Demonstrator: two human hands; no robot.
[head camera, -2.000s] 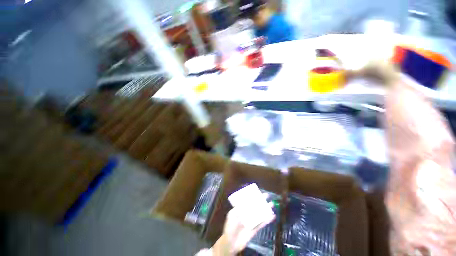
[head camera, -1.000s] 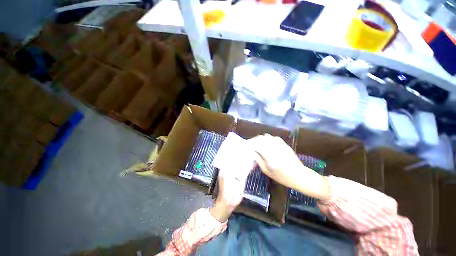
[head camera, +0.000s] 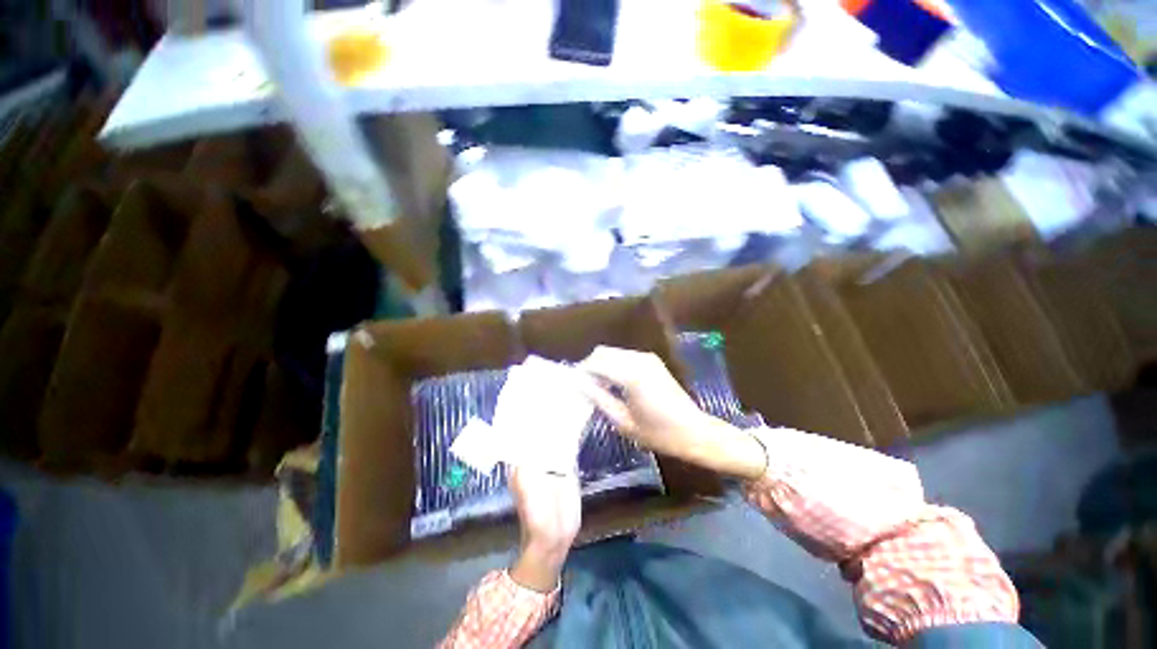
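My left hand (head camera: 546, 514) holds a small stack of white paper leaflets (head camera: 539, 412) over the open cartons. My right hand (head camera: 647, 403) has its fingertips at the stack's right edge. A separate white leaflet (head camera: 476, 446) shows at the left of the stack, above the leftmost carton (head camera: 372, 437); whether it is held or lying is unclear. In that carton lies a ribbed silver-grey cushion bag (head camera: 438, 406) with a small green packet (head camera: 456, 477) on it. Ribbed cushioning (head camera: 622, 467) also shows in the second carton, partly hidden by my hands.
More open cartons (head camera: 888, 330) run to the right. Behind them, a shelf holds pale plastic-wrapped things (head camera: 698, 197). The white bench (head camera: 444, 83) above carries a smartphone (head camera: 585, 28), yellow tape (head camera: 742, 36) and a blue tote (head camera: 1047, 51). A white post (head camera: 317, 121) stands left. Brown cartons (head camera: 114, 342) stand far left.
The view has shifted, bringing the leftmost carton nearer the middle and showing more cartons to the right. My right hand has come from the bench to the leaflets. A separate leaflet now shows left of the stack.
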